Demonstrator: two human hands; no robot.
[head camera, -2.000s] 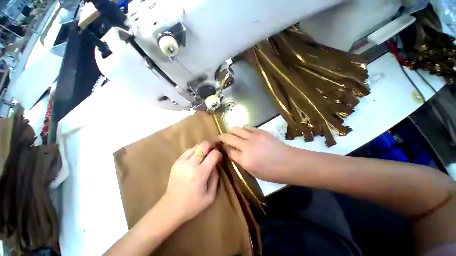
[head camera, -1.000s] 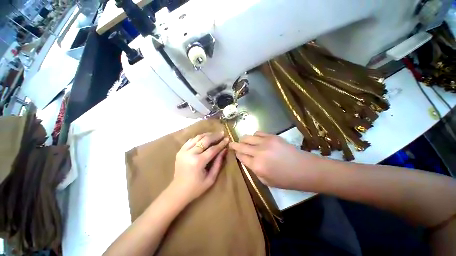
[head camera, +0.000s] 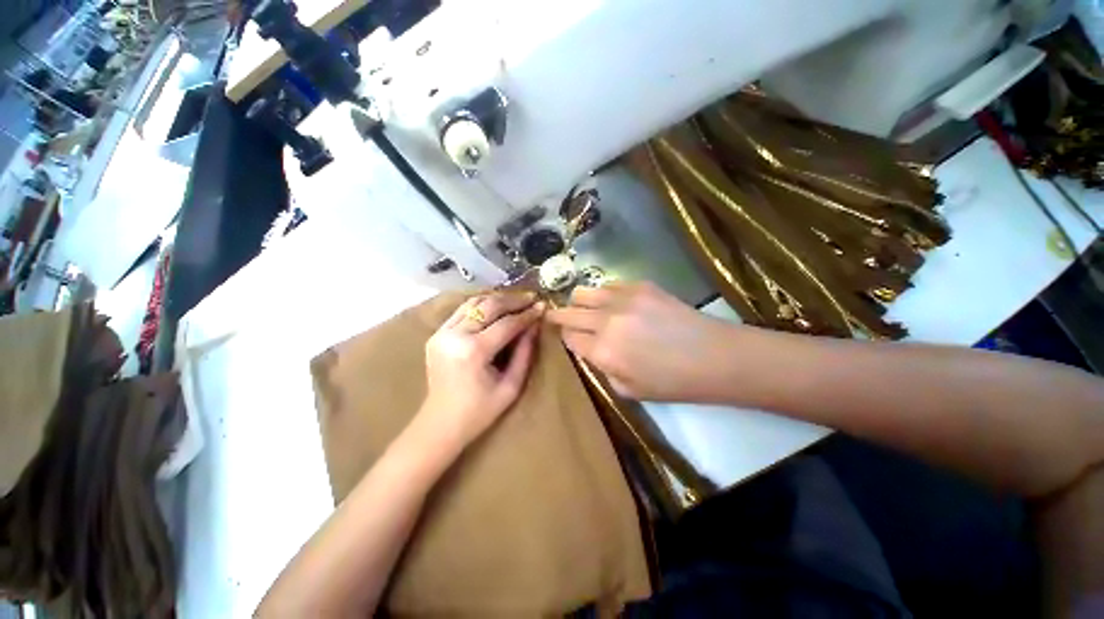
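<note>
A tan-brown fabric panel (head camera: 521, 484) lies on the white table, its top edge at the presser foot (head camera: 556, 276) of the white sewing machine (head camera: 630, 73). A zipper (head camera: 642, 441) with gold teeth runs along the panel's right edge, its lower end over the table's front edge. My left hand (head camera: 476, 369) is on the panel, fingertips pinching its edge just below the foot. My right hand (head camera: 636, 339) holds the zipper against that edge, fingertips touching the left ones. The fingers hide the join and the needle tip.
A zipper bundle (head camera: 799, 206) fans out on the machine bed to the right. Stacked panels (head camera: 91, 484) hang at the left. A dark heap with gold glints (head camera: 1071, 133) is at the far right. Dark-clothed lap is below the table edge.
Both hands have moved up to the presser foot along with the panel and zipper. The zipper's lower end has moved slightly up. The camera view has also shifted.
</note>
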